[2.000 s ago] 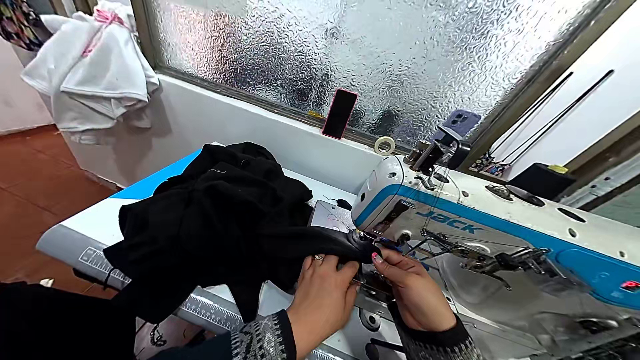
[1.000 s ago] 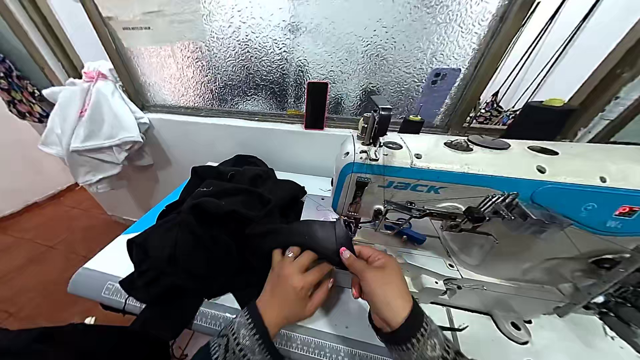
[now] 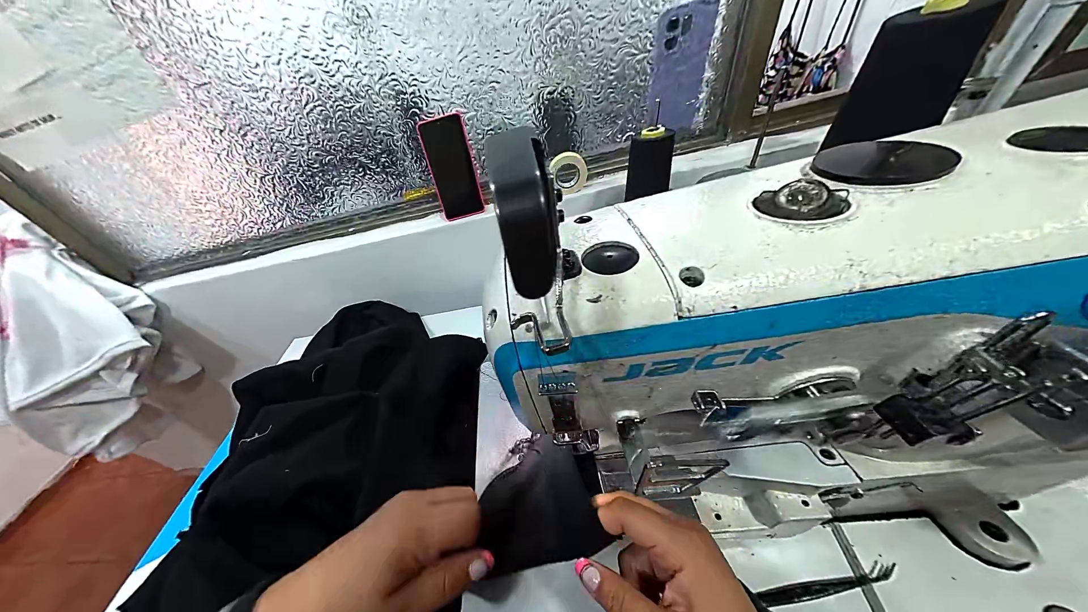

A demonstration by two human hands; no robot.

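A Jack sewing machine (image 3: 765, 280) stands at the right, its presser foot (image 3: 576, 439) over the upper end of a dark fabric piece (image 3: 544, 510). My left hand (image 3: 395, 552) grips this piece at its left edge, thumb and fingers on the cloth. Opposite, my right hand (image 3: 659, 557) pinches its right edge with the index finger and thumb, close below the presser foot. A large bunched black garment (image 3: 357, 416) with loose thread bits lies left of the machine, beside and partly behind my left hand. Whether the piece joins the garment is hidden.
Tweezers (image 3: 807, 588) lie at the lower right, near a metal attachment arm (image 3: 969, 527). A phone with a pink edge (image 3: 450, 166), a tape roll (image 3: 568, 172) and a black thread cone (image 3: 650, 163) stand along the window ledge. White cloth (image 3: 68, 340) hangs at the left.
The dark piece, earlier gathered up in both hands, now lies spread flatter below the presser foot. My hands have moved apart to its two sides. The view has shifted closer to the machine.
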